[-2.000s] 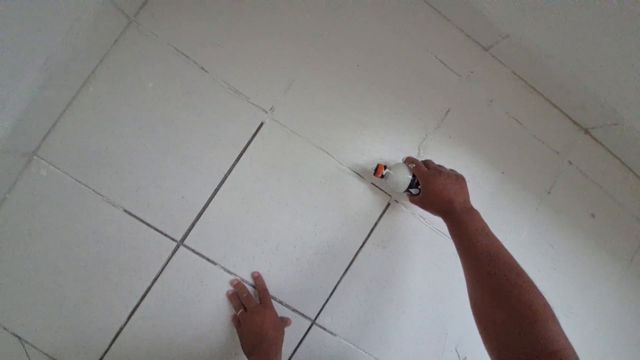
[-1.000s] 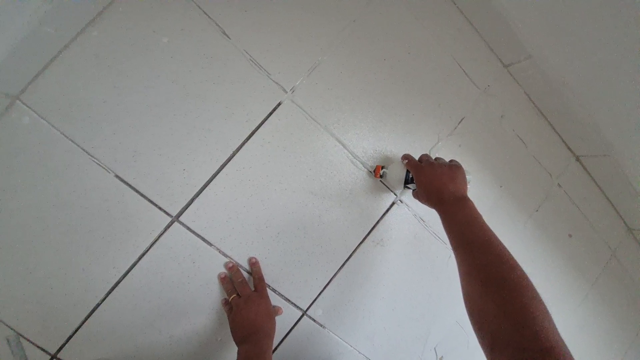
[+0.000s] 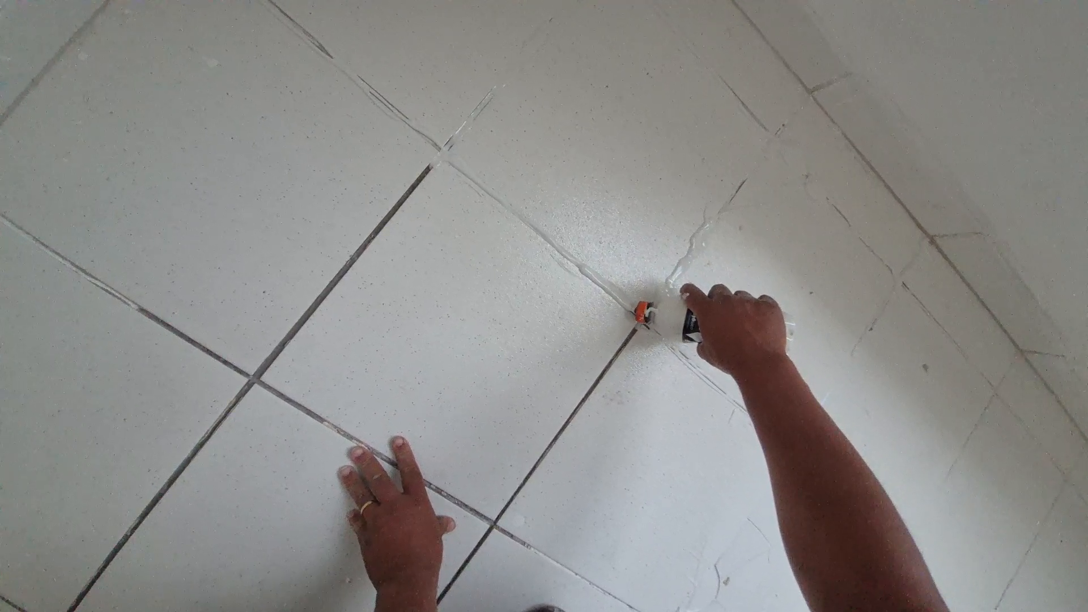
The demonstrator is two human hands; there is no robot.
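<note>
My right hand (image 3: 738,327) is closed around a whitish bottle (image 3: 671,316) with a black label and an orange tip. The bottle lies nearly sideways, its tip at a crossing of grout lines (image 3: 639,321) between pale floor tiles. A wet-looking whitish bead (image 3: 693,246) runs up and right from near the bottle, and another follows the joint to the upper left. My left hand (image 3: 399,527), with a ring on one finger, rests on the tiles with its fingers spread across a dark grout line (image 3: 323,421). It holds nothing.
Pale speckled tiles (image 3: 459,323) spread all around, some joints dark and others whitish. A wall (image 3: 977,110) with a low tile skirting (image 3: 901,144) rises at the upper right. Something dark shows at the bottom edge (image 3: 544,609), too cut off to identify.
My right hand still grips the bottle, whose orange tip has moved along the joint to the grout crossing. My left hand remains on the tiles. The view has shifted.
</note>
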